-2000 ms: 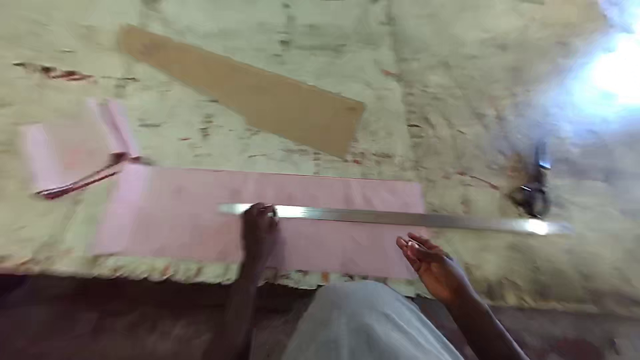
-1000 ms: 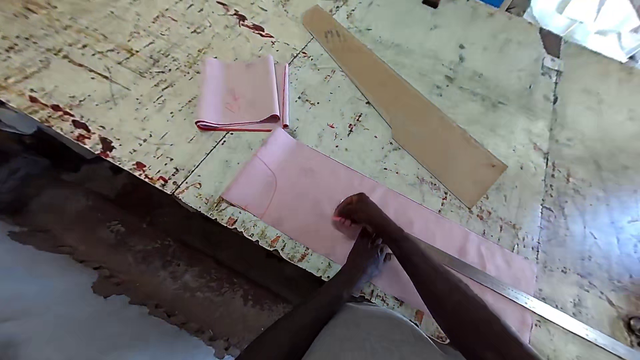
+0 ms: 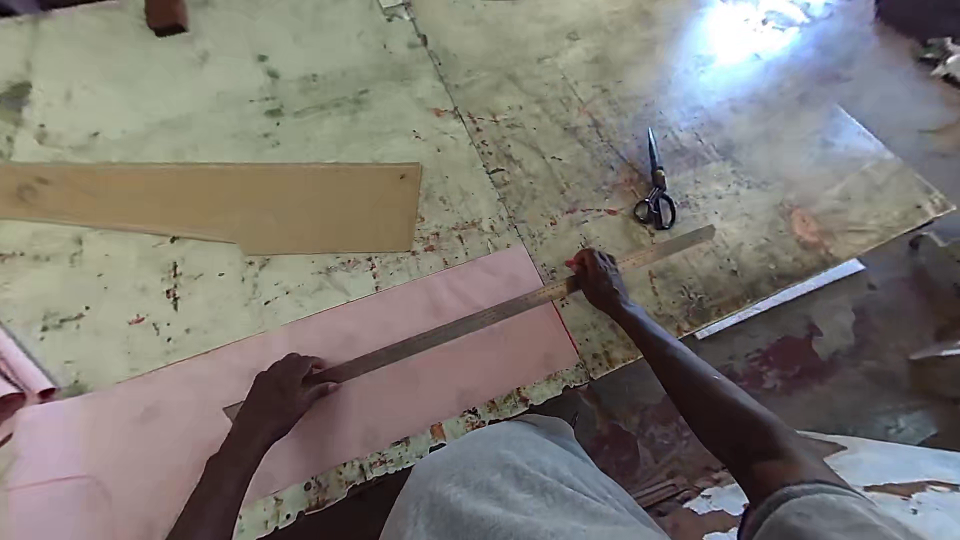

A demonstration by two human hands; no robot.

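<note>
A long strip of pink fabric (image 3: 450, 349) lies along the near edge of the worn table. Across it, at a slant, runs a long metal ruler (image 3: 442, 330), its far end reaching past the fabric. My left hand (image 3: 285, 394) grips the ruler near its left end. My right hand (image 3: 598, 277) is on the ruler just beyond the fabric's right edge, with a small red thing at its fingertips. A curved red line marks the fabric (image 3: 64, 480) at lower left.
Shears (image 3: 656, 184) lie beyond the ruler at the right. A brown cardboard pattern piece (image 3: 322, 206) rests behind the fabric. Folded pink fabric (image 3: 21, 371) shows at the left edge. A dark brown block (image 3: 166, 16) stands at the far left. The table's near edge (image 3: 517, 401) is ragged.
My hands were close together on the fabric one second ago; now they are wide apart along the ruler, the right one past the fabric's end. The view has swung to the right.
</note>
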